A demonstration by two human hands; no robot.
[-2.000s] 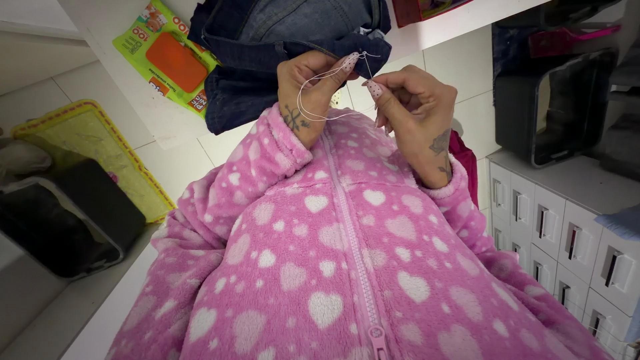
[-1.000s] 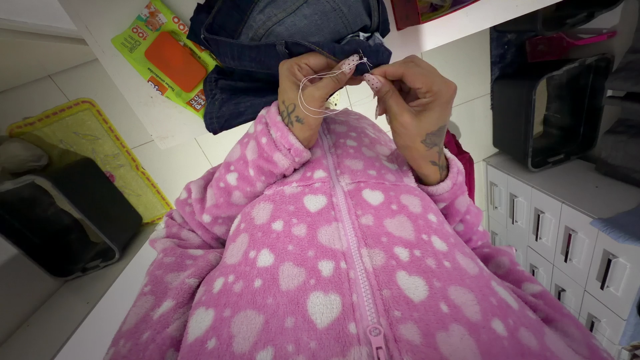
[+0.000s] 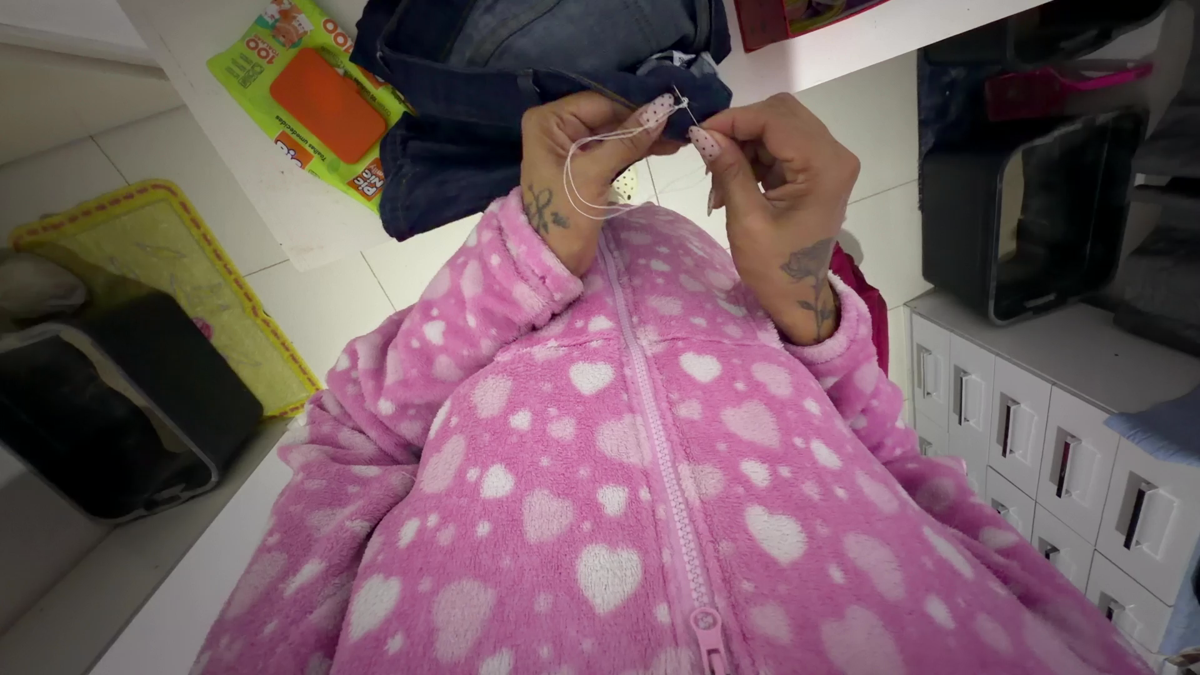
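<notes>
Dark blue denim jeans (image 3: 450, 112) lie bunched on the white table before me. My left hand (image 3: 600, 159) pinches their edge, close to a spot with white stitches. A thin sewing needle (image 3: 692, 114) stands at that spot, and my right hand (image 3: 783, 178) grips its end between thumb and index finger. White thread (image 3: 568, 178) hangs in a loop over my left thumb and down past the wrist. Some fingers of both hands are hidden behind the thumbs and the cloth.
A green pack of wet wipes (image 3: 328, 103) with an orange lid lies left of the jeans on the white table (image 3: 281, 202). A red box (image 3: 764, 23) is at the back right. Black bins (image 3: 122, 403) and white drawers (image 3: 1069, 459) stand at the sides.
My right hand has shifted slightly to the right from my left thumb, and more of the needle shows between them than one second ago. The left hand holds the denim as before.
</notes>
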